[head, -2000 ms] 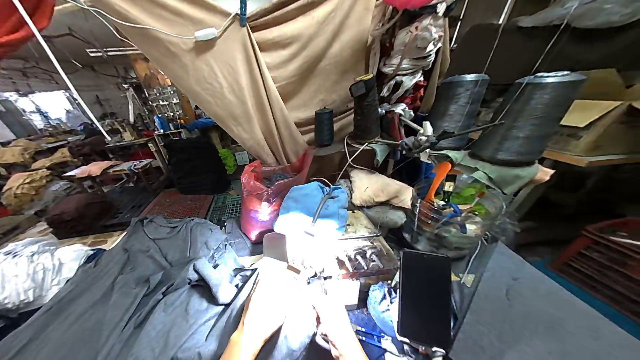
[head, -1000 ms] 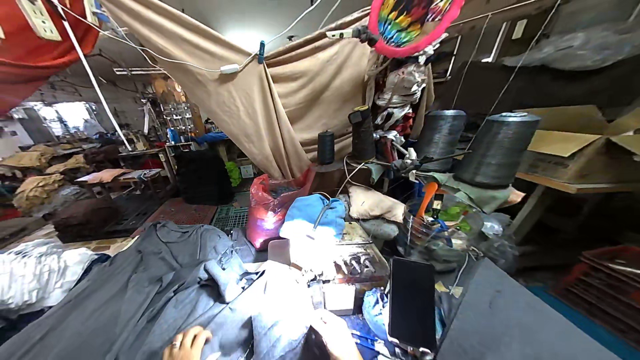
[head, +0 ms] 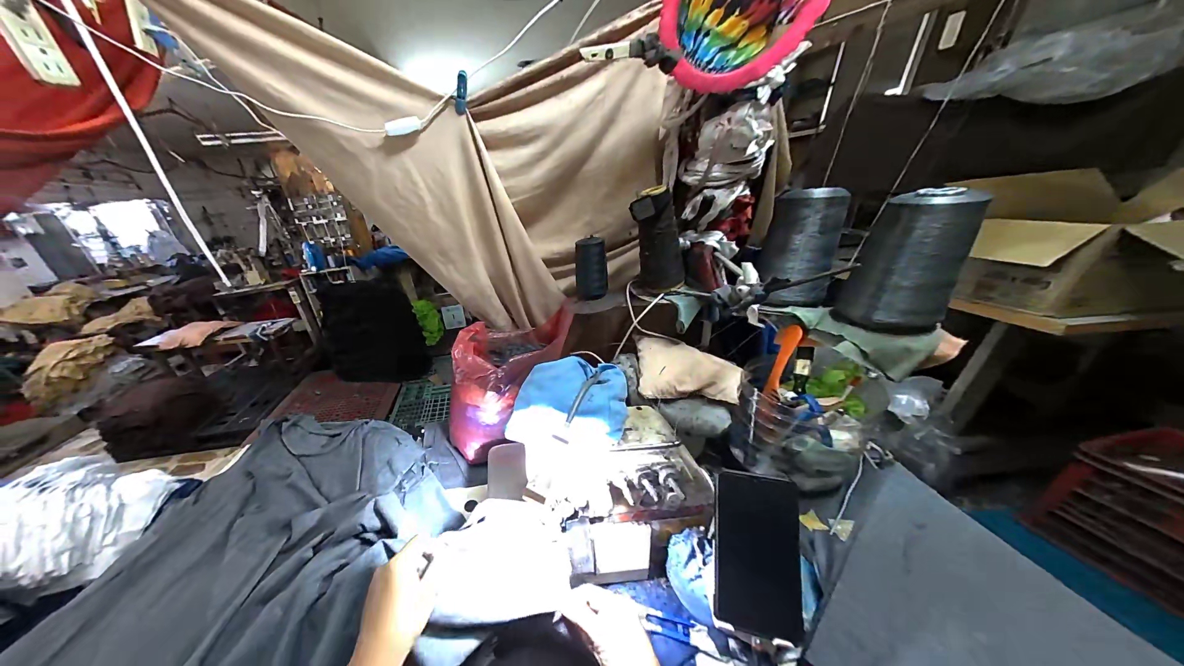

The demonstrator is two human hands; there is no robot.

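Observation:
Under a glaring lamp, my left hand (head: 400,592) grips the left edge of a light grey-blue fabric piece (head: 495,564) in front of the sewing machine (head: 638,472). My right hand (head: 610,622) lies at the lower right edge of the same fabric; glare washes out its fingers, so its hold cannot be made out. A dark grey garment (head: 277,527) spreads out to the left of my left hand. A blue cloth (head: 572,400) covers part of the machine. Blue-handled snips (head: 671,627) lie just right of my right hand.
A smartphone (head: 757,555) stands upright right of the machine. Behind it is a clear plastic container (head: 786,435) of odds and ends. Large dark thread cones (head: 911,259) stand at the back right. A red plastic bag (head: 499,379) sits behind the machine, and white fabric (head: 79,518) lies far left.
My left hand, lower and on the dark garment a second ago, is now up at the light fabric's left edge. The view has tilted up since the oldest frame.

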